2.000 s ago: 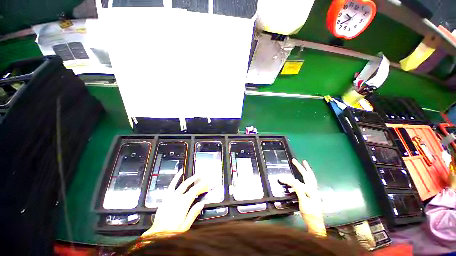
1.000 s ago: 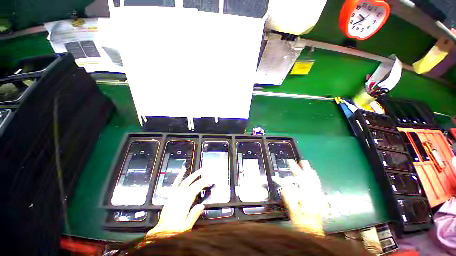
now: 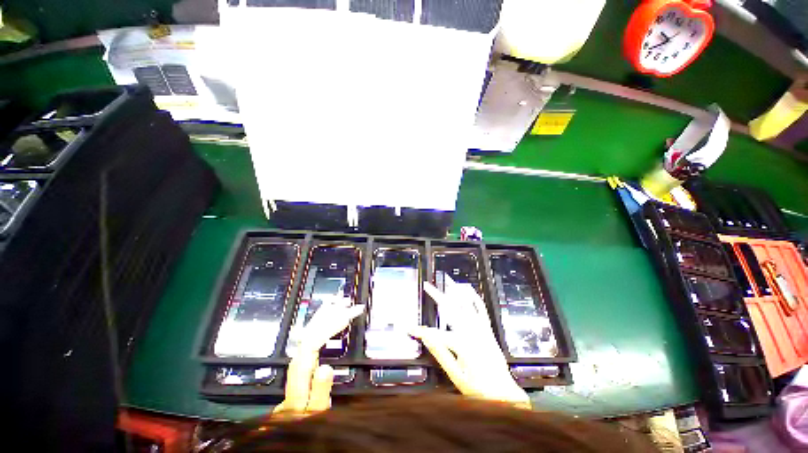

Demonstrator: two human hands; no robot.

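Observation:
A black phone tray [image 3: 567, 329] with five slots lies in front of the white chart, with a smartphone [image 3: 257, 301] face up in each slot. Another tray with phones shows under its near edge. My left hand [image 3: 319, 349] is over the second phone from the left, fingers pointing right. My right hand [image 3: 465, 341] is over the fourth phone, its thumb reaching towards the third phone [image 3: 393, 301]. Neither hand lifts anything. Whether the fingertips touch the glass cannot be told. The phone screens show pale glare or lit areas.
The white chart [image 3: 354, 115] stands behind the tray, a small pink-purple object [image 3: 470, 234] beside it. Stacked black trays [image 3: 115, 257] rise at left. At right are black trays with phones [image 3: 722, 336], an orange-red tray [image 3: 775, 310] and a pen cup [image 3: 660, 182]. Pink cloth shows lower right.
My right hand has moved left from the fifth phone to the fourth. My left hand stays near the second phone, its fingers now closer together. The view has shifted a little.

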